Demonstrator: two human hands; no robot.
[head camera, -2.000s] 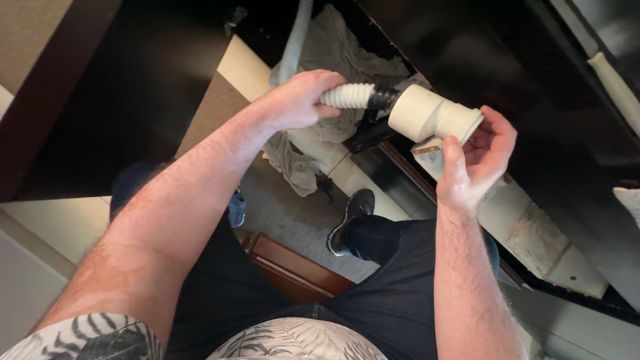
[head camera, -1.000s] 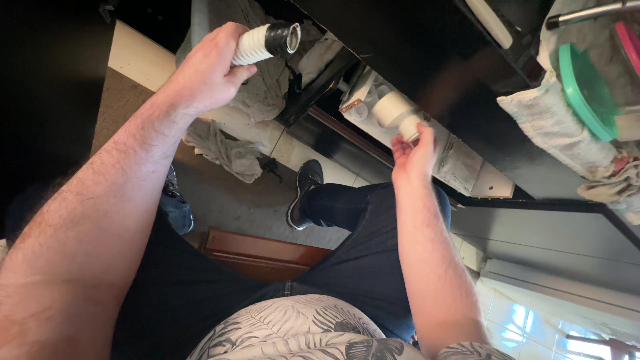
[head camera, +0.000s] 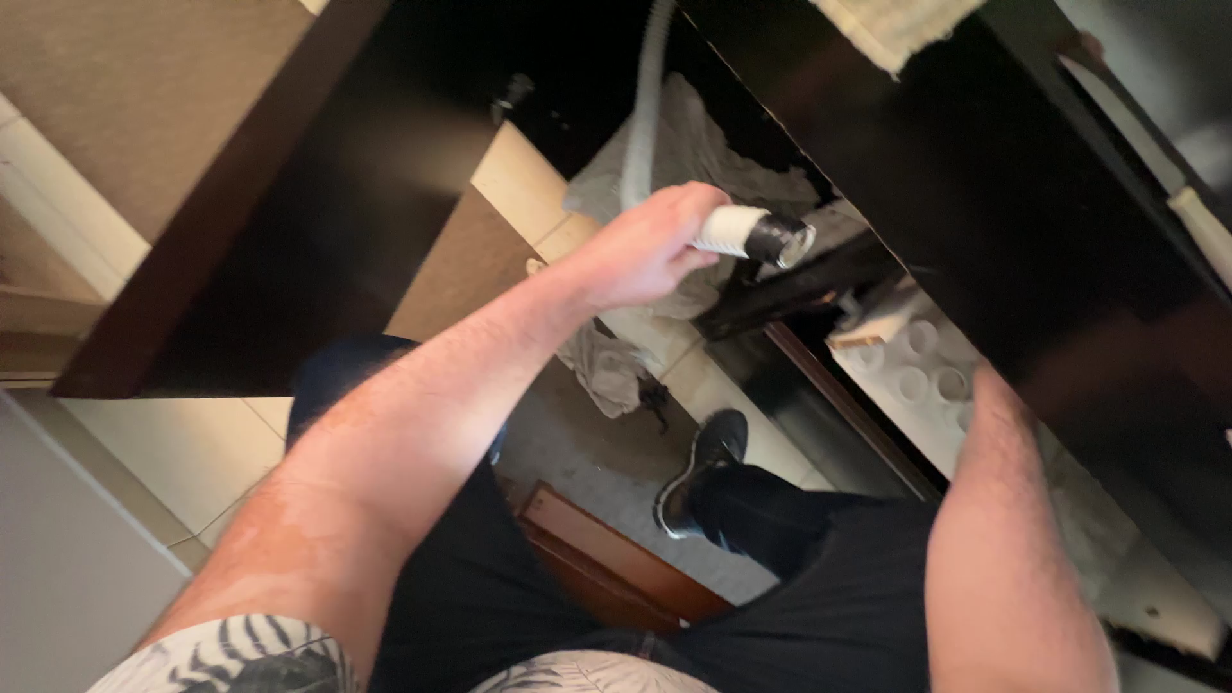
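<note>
My left hand (head camera: 664, 241) grips a white corrugated hose end (head camera: 729, 229) whose tip is wrapped in black tape (head camera: 775, 239), its round opening facing right. Behind that hand a grey-white corrugated hose (head camera: 647, 115) runs up to the top edge. My right forearm (head camera: 1001, 539) reaches up from the lower right, and the hand at its end is hidden under the edge of the black panel. Beside the right wrist lies a pale tray-like thing with several round cups or holes (head camera: 911, 385).
A crumpled grey cloth (head camera: 688, 144) lies behind the hose, a smaller rag (head camera: 606, 371) on the floor. A glossy black panel (head camera: 1039, 212) slants across the right, with a knife (head camera: 1126, 125) beyond it. A brown wooden board (head camera: 616, 558) lies between my legs.
The white plastic pipe fitting, joined to the hose two seconds ago, came off in my right hand and is now out of sight. My right hand has gone under the black panel's edge.
</note>
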